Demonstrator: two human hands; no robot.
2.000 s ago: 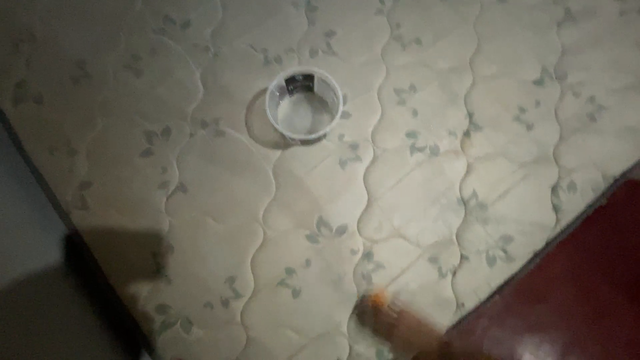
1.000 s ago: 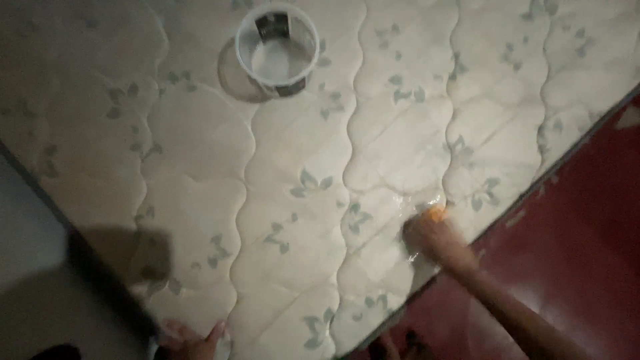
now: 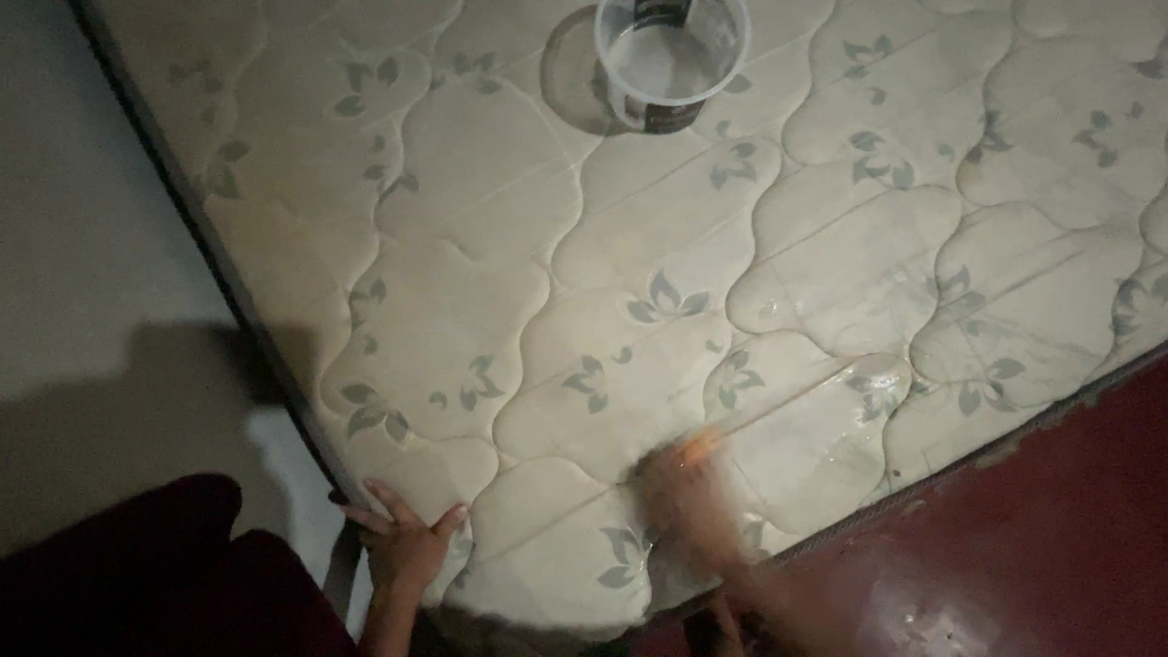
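Note:
My left hand (image 3: 406, 538) lies with spread fingers on the near left corner of a quilted mattress (image 3: 456, 347) with a leaf pattern. My right hand (image 3: 689, 502), blurred by motion, is closed on an orange object (image 3: 701, 447) low over the mattress, right of my left hand; the blur hides what kind of thing it is. Wet, shiny patches and faint streaks show on the fabric to the right of this hand. A clear plastic tub (image 3: 675, 55) with a dark label and some liquid in it stands on the mattress at the top.
Dark piping (image 3: 210, 255) edges the mattress on the left, beside a pale grey surface (image 3: 82, 201) crossed by a shadow. A dark red surface (image 3: 1049, 520) lies beyond the right edge. Dark maroon cloth (image 3: 155, 584) fills the lower left corner.
My right hand has moved left over the mattress with the orange object. My left hand, absent two seconds ago, rests at the corner. The view has shifted.

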